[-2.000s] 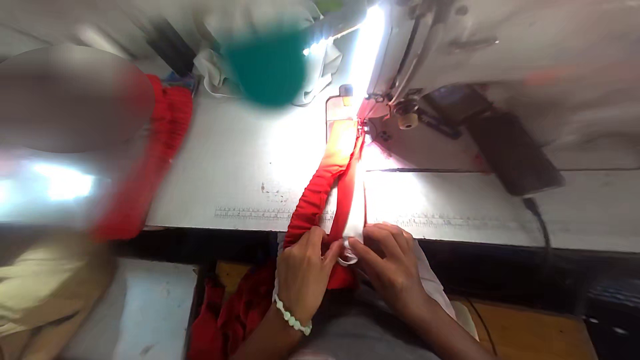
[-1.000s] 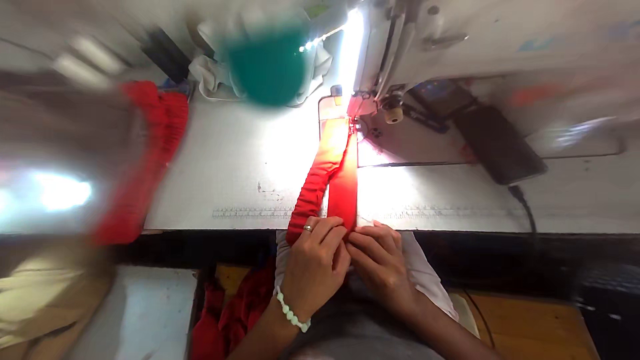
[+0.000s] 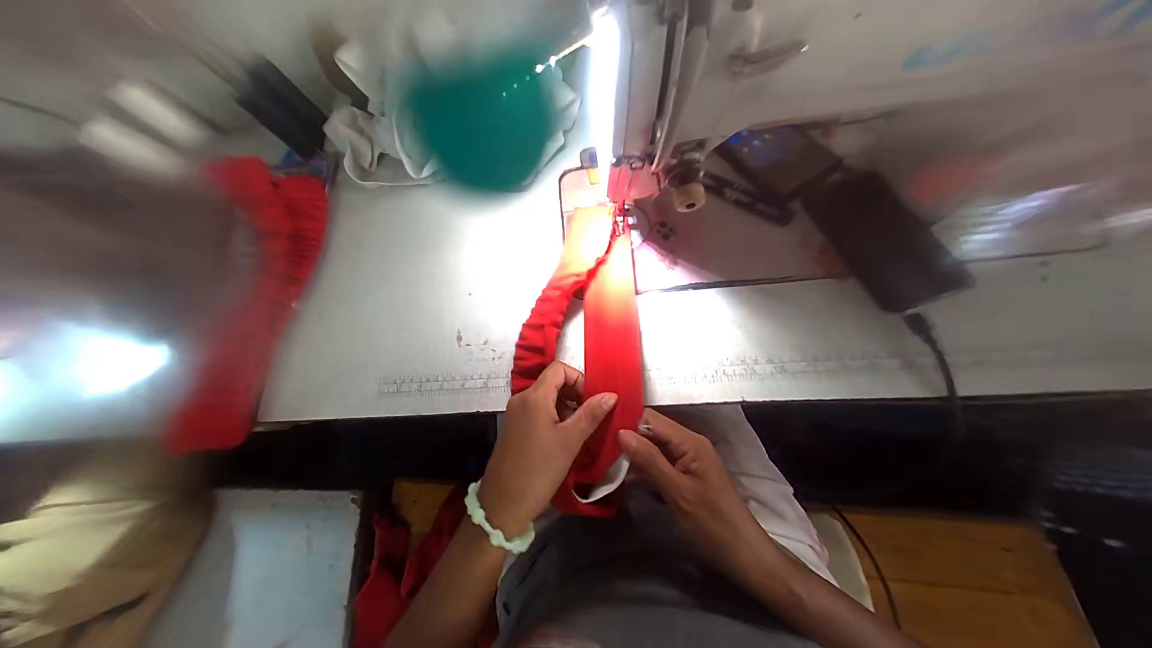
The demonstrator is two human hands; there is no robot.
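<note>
A flat red fabric band runs from under the presser foot of a sewing machine down past the table's front edge. My left hand, with a pale beaded bracelet at its wrist, grips the band's left side, thumb on top. On the right side, my right hand pinches the band's edge between thumb and fingers. A gathered red strip curves down to the left of the band and passes behind my left hand. White material shows at the band's lower end.
A phone with a cable lies right of the machine, near another dark device. White cloth lies at the back. More red fabric is at the left. A printed ruler scale runs along the table's front.
The red band, narrow and folded two seconds ago, now lies wide and flat. Both hands are a little farther apart than one second ago, with more of the band showing between them.
</note>
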